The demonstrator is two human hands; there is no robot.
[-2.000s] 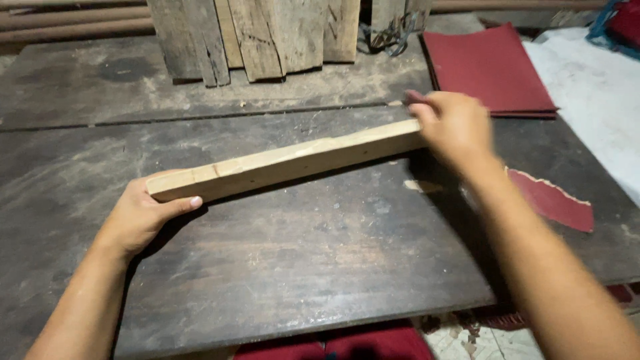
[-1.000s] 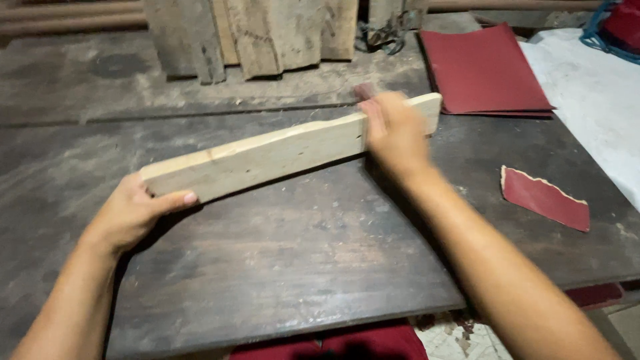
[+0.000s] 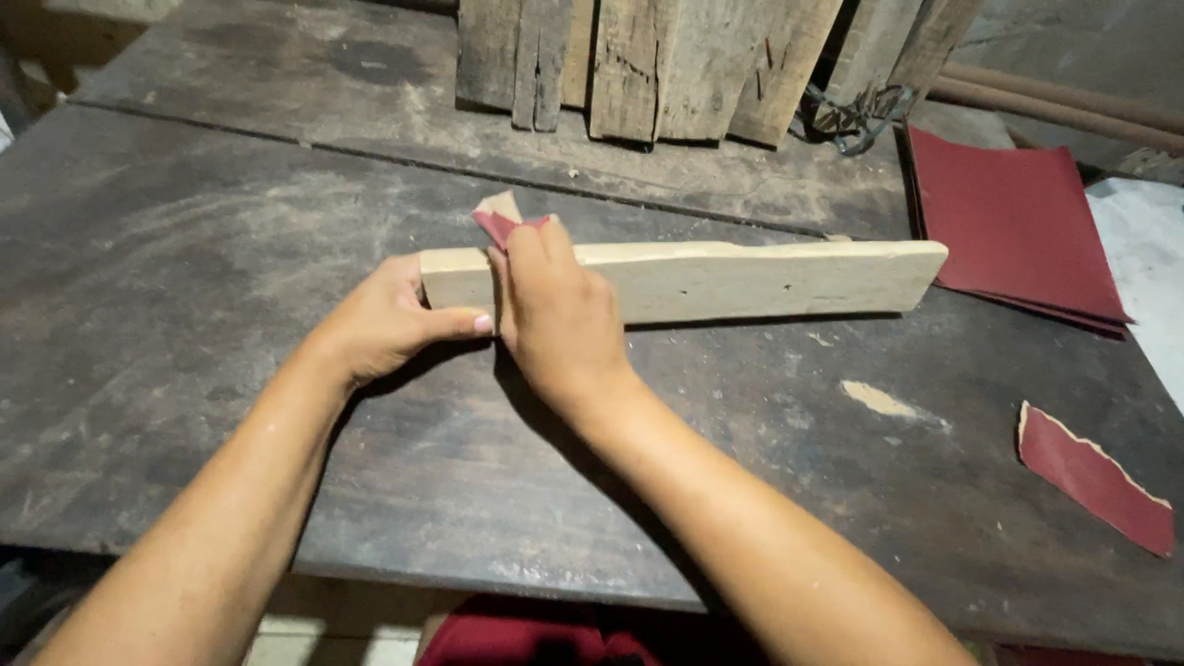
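Note:
A pale wooden board (image 3: 721, 282) stands on its long edge on the dark tabletop. My left hand (image 3: 393, 324) grips its left end, thumb on the near face. Close beside that thumb, my right hand (image 3: 564, 319) holds a folded piece of red sandpaper (image 3: 497, 218) over the board's top edge; the fingers hide part of the sandpaper. A small heap of pale dust (image 3: 877, 399) lies on the table in front of the board.
Red sandpaper sheets (image 3: 1017, 227) lie stacked at the right, with a torn sandpaper strip (image 3: 1096, 476) nearer me. Rough wooden planks (image 3: 703, 74) stand at the back beside a dark tangled cord (image 3: 856, 120). A seam crosses the dark wooden table (image 3: 185, 305).
My right hand has slid along the board from its right end to beside my left hand, still with the sandpaper. The left hand keeps its hold. The view has turned.

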